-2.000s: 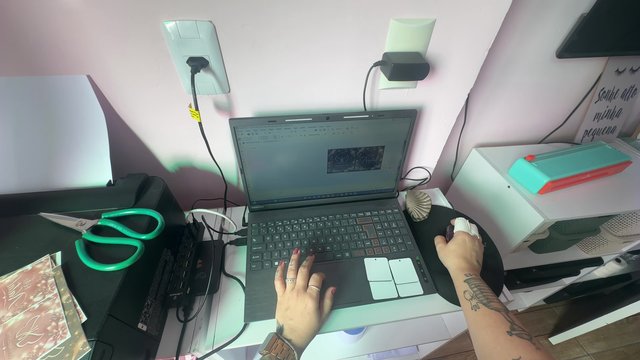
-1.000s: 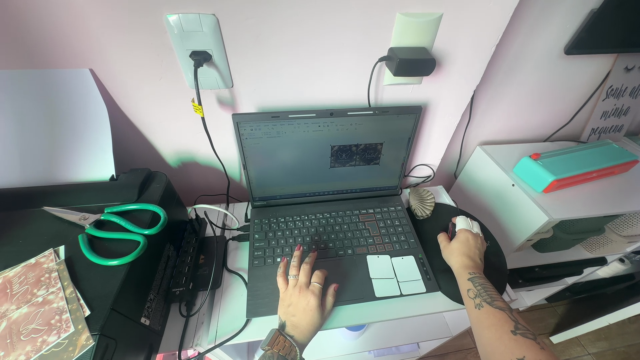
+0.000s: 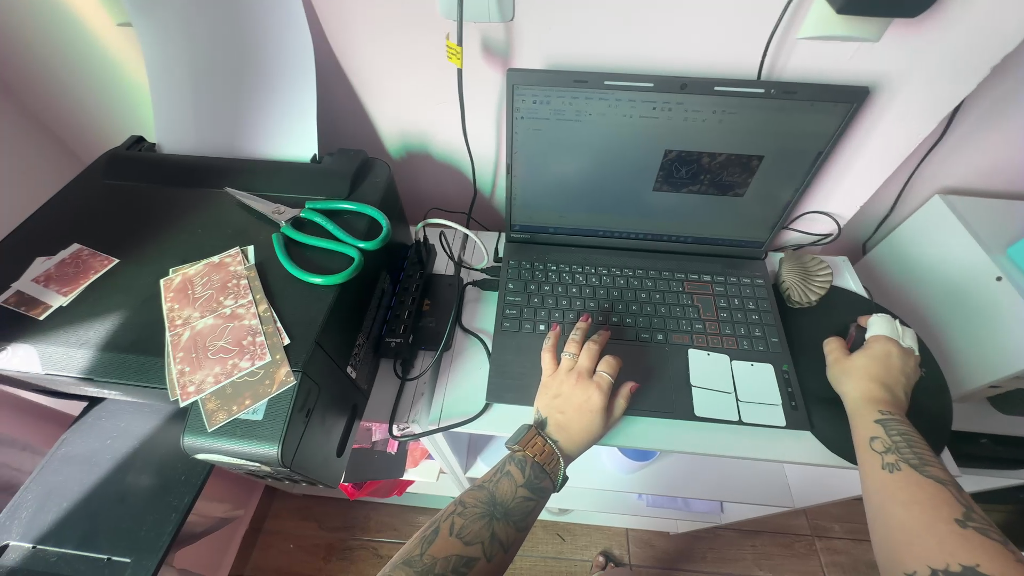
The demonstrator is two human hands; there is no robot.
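Observation:
My left hand (image 3: pixel 578 384) rests with spread fingers on the lower edge of the keyboard of a dark laptop (image 3: pixel 520 368), holding nothing. My right hand (image 3: pixel 874 364) is closed over a computer mouse (image 3: pixel 858 336), mostly hidden under it, on a round black mouse pad (image 3: pixel 820 376); one finger has a white wrapping. The laptop screen (image 3: pixel 592 168) shows a dark picture with a butterfly design. Several white cards (image 3: pixel 710 370) lie on the right of the palm rest. A seashell (image 3: pixel 804 278) sits beside the laptop's right edge.
At left, a black printer (image 3: pixel 160 192) holds white paper (image 3: pixel 228 80) upright. Green-handled scissors (image 3: pixel 332 240), printed pink cards (image 3: pixel 220 328) and smaller prints (image 3: pixel 72 272) lie on it. A black USB hub (image 3: pixel 408 296) with cables stands beside the laptop. A white cabinet (image 3: pixel 952 288) is at right.
The view has shifted left and down, showing more of the printer. Both hands stay in about the same places on the laptop and mouse.

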